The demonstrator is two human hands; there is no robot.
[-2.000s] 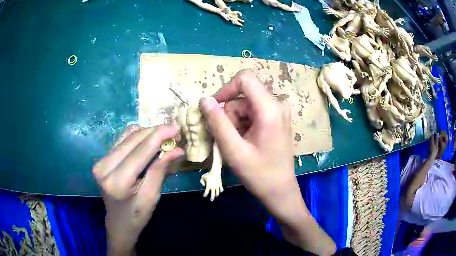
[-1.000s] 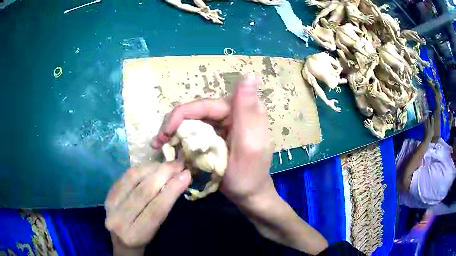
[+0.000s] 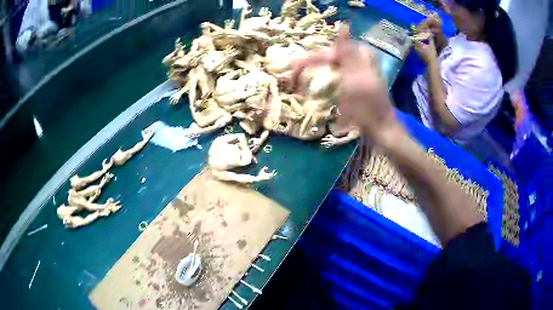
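My right hand (image 3: 358,82) is blurred, with fingers stretched out over the right side of the heap of part-built bodies (image 3: 242,88). A pale torso shows at its fingers; I cannot tell whether the hand holds it. My left hand is out of the picture. One torso with an arm (image 3: 230,154) lies apart, just in front of the heap, by the cardboard's far corner.
The spotted cardboard (image 3: 145,257) bears a small white cup (image 3: 188,269) with a stick in it. Several swabs (image 3: 251,286) jut from its right edge. Loose arms (image 3: 85,203) lie left. Blue crates (image 3: 364,260) of parts stand right. A person (image 3: 458,79) sits beyond.
The view has swung right towards the heap. The body that was between both hands is no longer there. My right hand has moved over the heap, and my left hand has left the picture.
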